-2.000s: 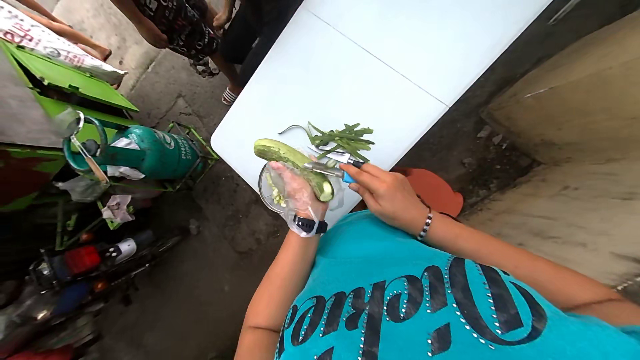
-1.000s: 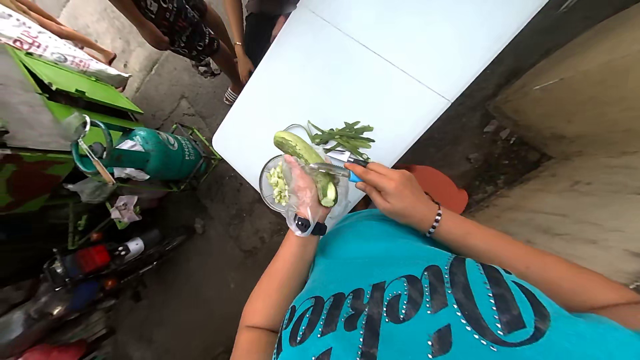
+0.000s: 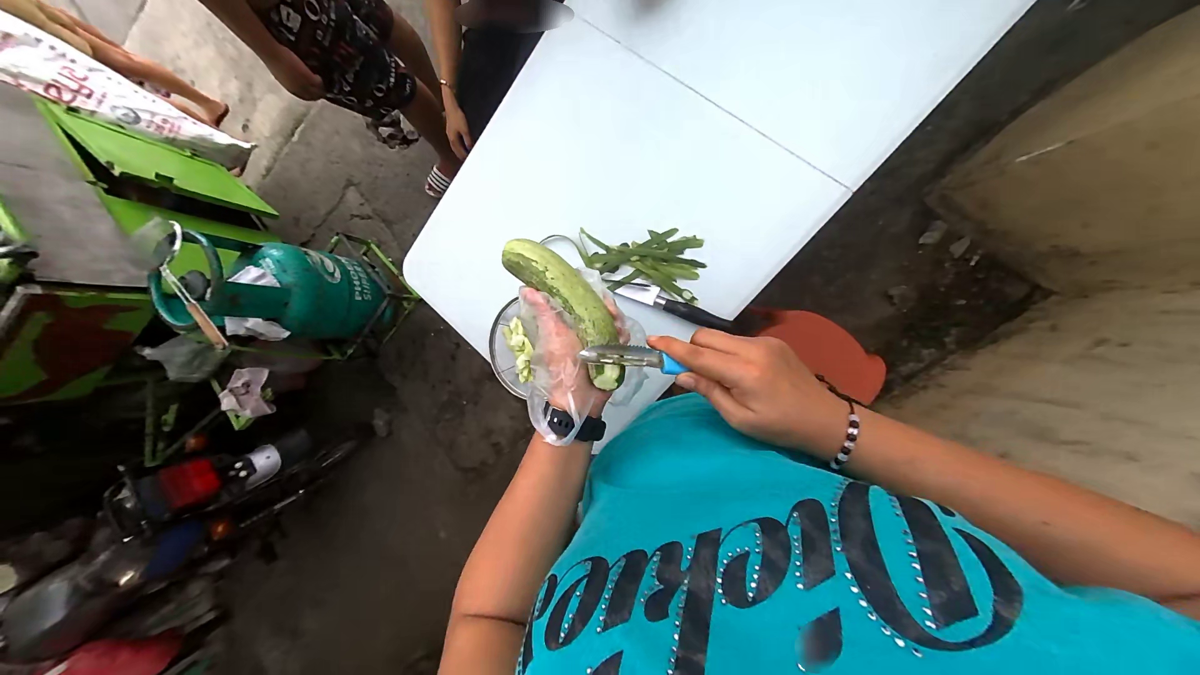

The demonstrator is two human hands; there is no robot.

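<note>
My left hand (image 3: 560, 352), in a clear plastic glove, grips a long green cucumber (image 3: 560, 281) above the near edge of the white table. In my bare right hand (image 3: 750, 380) is a vegetable peeler (image 3: 626, 355) with a blue handle; its metal head lies across the cucumber near the lower end. A clear bowl (image 3: 499, 361) with pale green pieces (image 3: 517, 347) in it is partly hidden behind my left hand. Just beyond, a knife (image 3: 689, 311) with a black handle lies beside long green vegetable pods (image 3: 656, 258).
The white table (image 3: 712, 122) stretches away ahead. A red plastic stool (image 3: 825, 352) stands at its right side, near a wall (image 3: 1078, 187). To the left are a green gas cylinder (image 3: 314, 291) and a motorcycle (image 3: 197, 487). Other people stand beyond the table's left edge.
The cucumber has shifted and turned in my left hand since a second ago. The peeler remains in my right hand, close to the cucumber's lower part.
</note>
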